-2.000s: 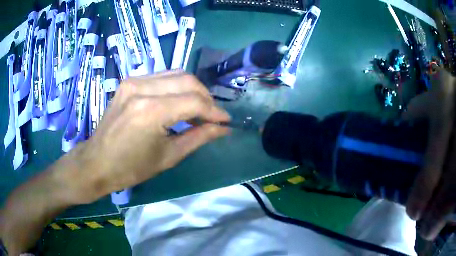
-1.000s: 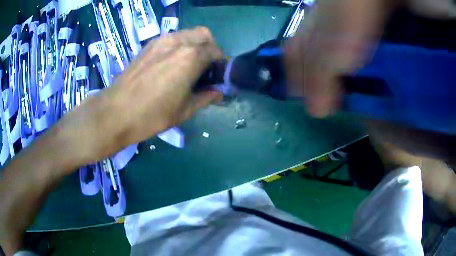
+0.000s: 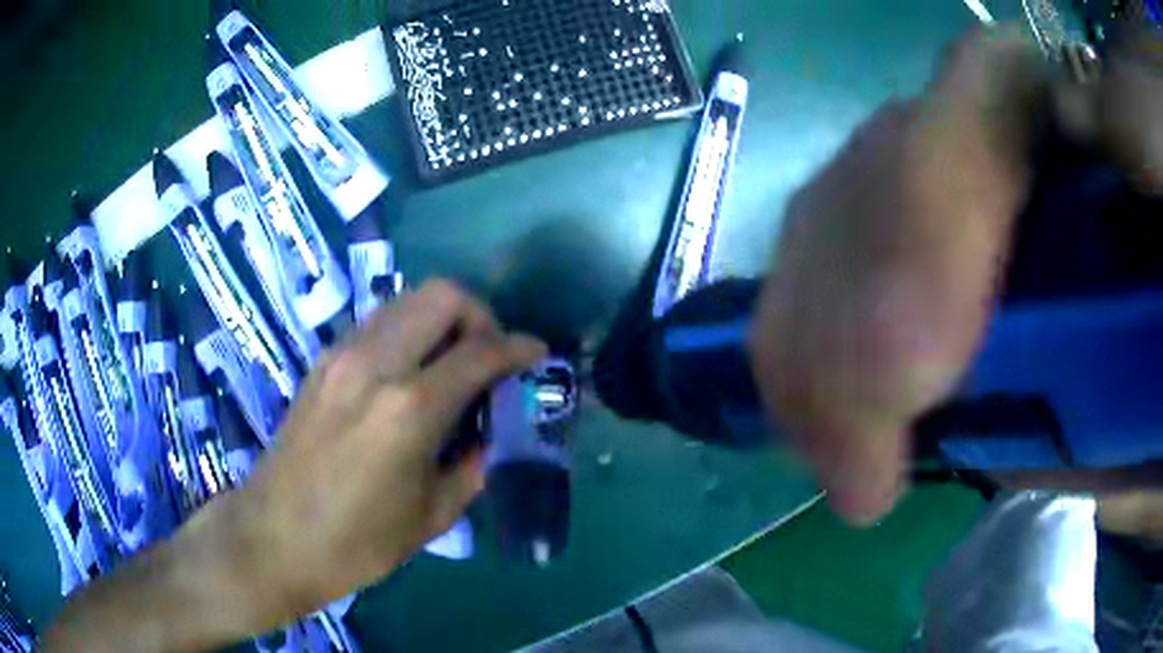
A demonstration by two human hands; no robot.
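Observation:
My left hand (image 3: pixel 364 447) grips a handheld device (image 3: pixel 533 447), whose pale lavender shell and dark rounded end show beyond my fingertips; the dark end points down toward the bench edge. My right hand (image 3: pixel 880 293) is blurred and wrapped around the blue-and-black electric screwdriver (image 3: pixel 1046 370), which lies level. Its dark front end is close to the upper part of the device; I cannot tell whether the tip touches it. A separate open device (image 3: pixel 703 191) lies beyond the screwdriver, its lower end partly hidden.
Many open device bodies (image 3: pixel 230 293) are piled at the left. A black screw tray (image 3: pixel 542 83) with bright dots lies at the back. Tiny pale bits (image 3: pixel 606 458) lie on the green bench near its front edge. A white-clothed part of my lap shows below.
The view has shifted, bringing the screw tray fully in. The device in my left hand is now turned with its dark end downward. The screwdriver sits lower in the picture.

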